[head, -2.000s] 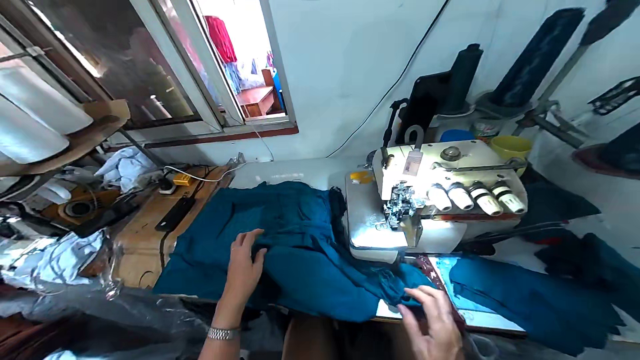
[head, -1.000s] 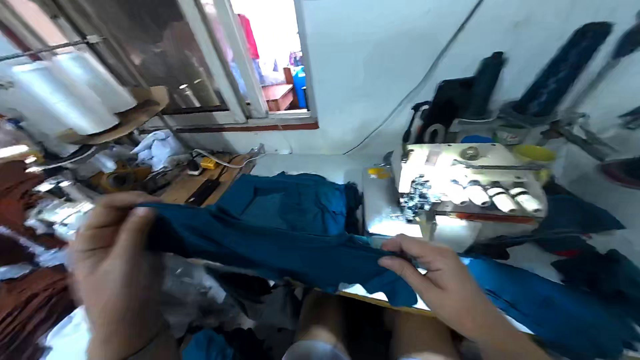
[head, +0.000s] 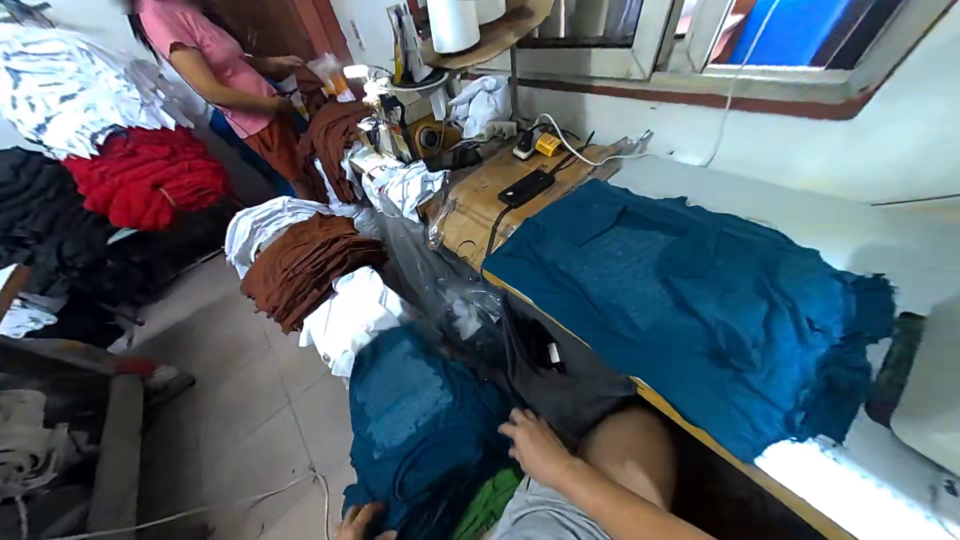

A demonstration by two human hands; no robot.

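A pile of teal fabric pieces lies low beside my legs, over green fabric. My left hand is at the pile's lower left edge, partly cut off by the frame; whether it grips any cloth is unclear. At the pile's right edge, my right hand is near my thigh with its fingers slightly bent, and I see no cloth held in it. More teal fabric is spread over the sewing table. Part of the sewing machine shows at the right edge.
Brown and white fabric stacks adjoin the teal pile. A phone and yellow plug lie on the brown board. Red and white piles stand far left. A person in pink handles brown cloth. A cord crosses the tiled floor.
The view has swung left and down. A second ago both hands held a teal piece stretched above the table; now they are low at the teal pile, and that piece is no longer stretched between them.
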